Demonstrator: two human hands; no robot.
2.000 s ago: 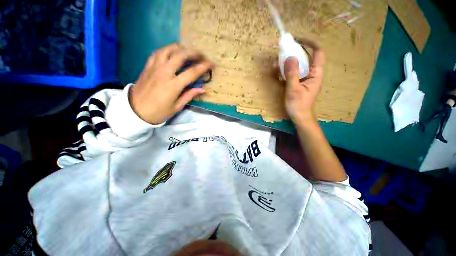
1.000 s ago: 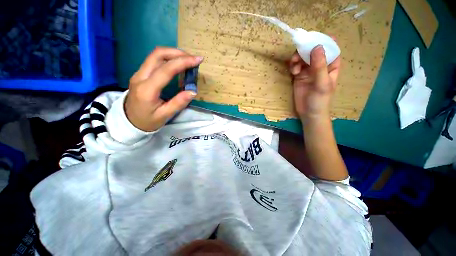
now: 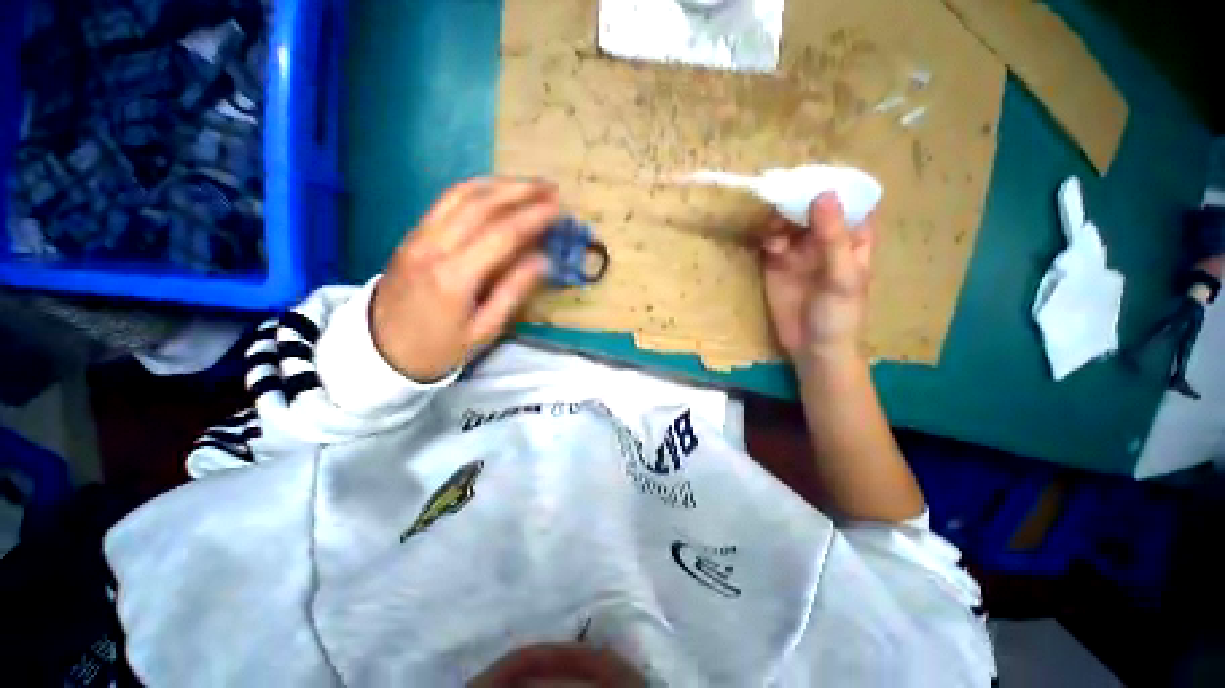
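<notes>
My left hand [image 3: 464,276] holds a small dark blue-grey moulded part [image 3: 570,253] at its fingertips, over the near left of the cardboard mat [image 3: 672,296]. A dark loop stands out from the part's right side. My left fingers are somewhat blurred. My right hand [image 3: 820,276] holds a white glue bottle [image 3: 830,192] between thumb and fingers. The bottle's long thin nozzle points left towards the part, and a gap lies between them.
A blue bin [image 3: 289,175] heaped with dark parts stands at left. A white card [image 3: 692,34] and white scraps [image 3: 903,101] lie on the mat. A cardboard strip [image 3: 1055,74], a crumpled white rag or glove [image 3: 1079,303] and a slim dark figure [image 3: 1185,336] are at right.
The part has turned in my left fingers, and its loop now shows at the right. The bottle's nozzle has swung from pointing up to pointing left. The view has shifted, showing the white card.
</notes>
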